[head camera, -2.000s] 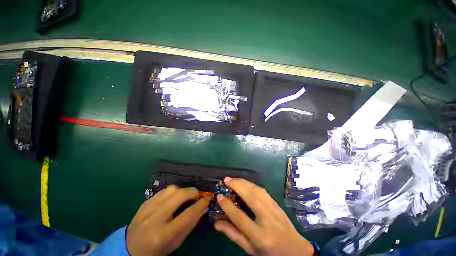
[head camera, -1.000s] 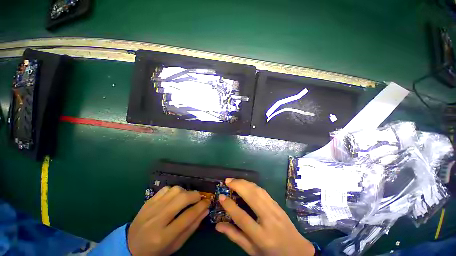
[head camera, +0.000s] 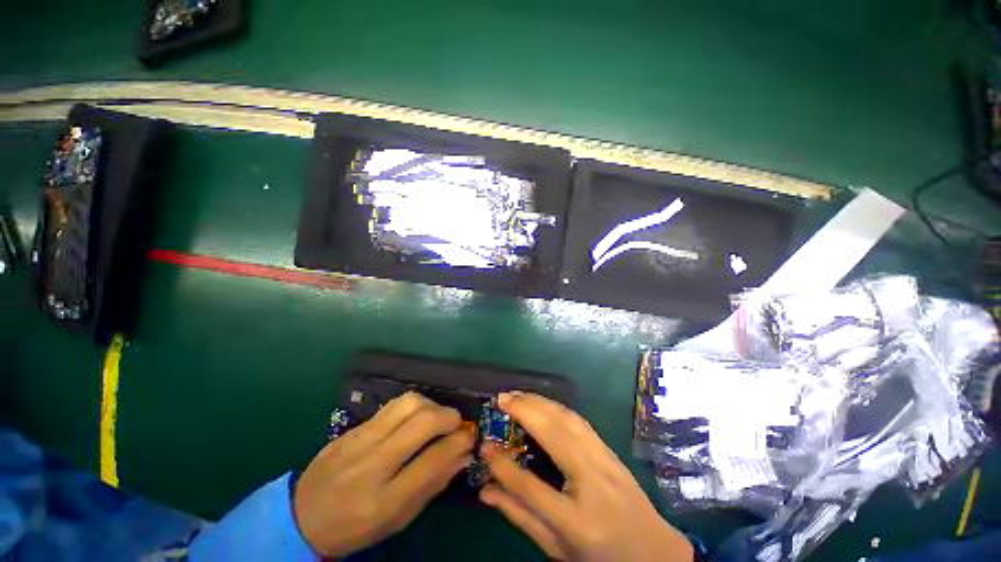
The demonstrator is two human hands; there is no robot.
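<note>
An open phone housing lies in a black foam fixture (head camera: 461, 379) at the near middle. Its blue main circuit board (head camera: 499, 424) shows between my hands at the right end. A bit of orange flex cable (head camera: 472, 429) shows by my left fingertips. My left hand (head camera: 386, 472) lies over the housing's middle, fingers bent down onto the flex cable beside the board. My right hand (head camera: 576, 478) has its fingers on the board's upper and lower parts. What lies under the fingertips is hidden. Small parts show at the housing's left end.
The left parts tray (head camera: 318, 214) holds white strips; the adjoining liner tray (head camera: 659, 291) holds two bare strips and a white scrap. Crumpled plastic parts bags (head camera: 823, 406) and a long white strip (head camera: 840, 242) lie right. Another phone (head camera: 68, 236) on its fixture stands far left.
My left fingers have shifted slightly right, towards the board, and cover more of the orange cable. My right hand stays at the board. The whole view has shifted slightly.
</note>
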